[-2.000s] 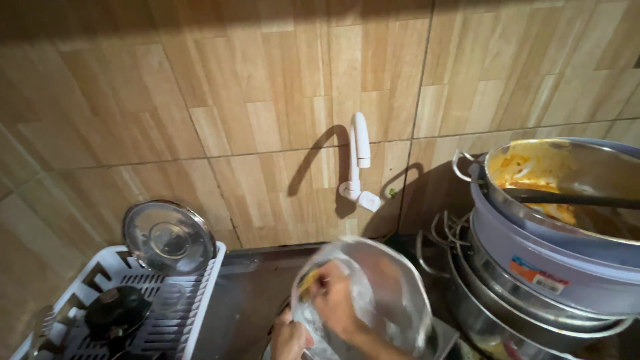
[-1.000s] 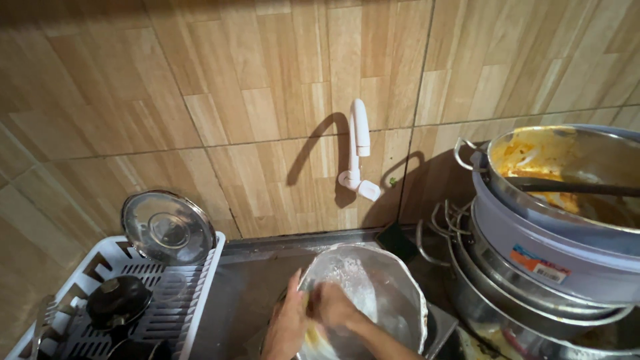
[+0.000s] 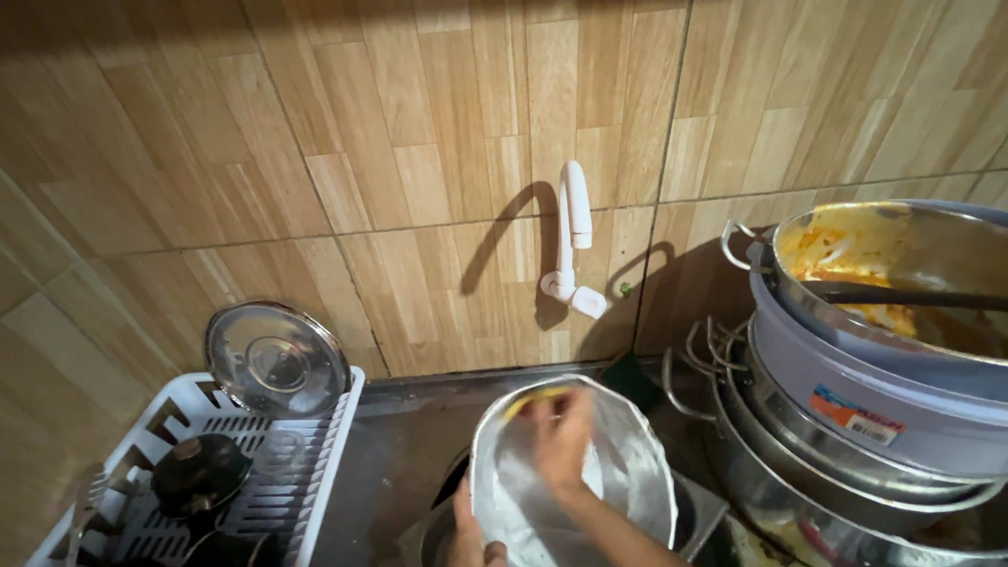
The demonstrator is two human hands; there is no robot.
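Note:
A large metal bowl or pot with an uneven rim is tilted over the sink area, its inside facing me. My left hand grips its left rim near the bottom of the view. Inside, at the upper left wall, my right hand presses a yellow sponge or cloth, blurred by motion. Whitish suds or wet streaks show on the metal. Above, a white wall faucet points downward; no running water shows.
At left, a white dish rack holds a glass lid and a black lidded pot. At right stand stacked metal pots, a lavender plastic basin and a food-stained pot. A dark green scouring pad lies by the wall.
My right hand has moved from the bowl's lower left side to its upper left inner wall. The bowl's tilt has changed, and my left hand sits lower in the view.

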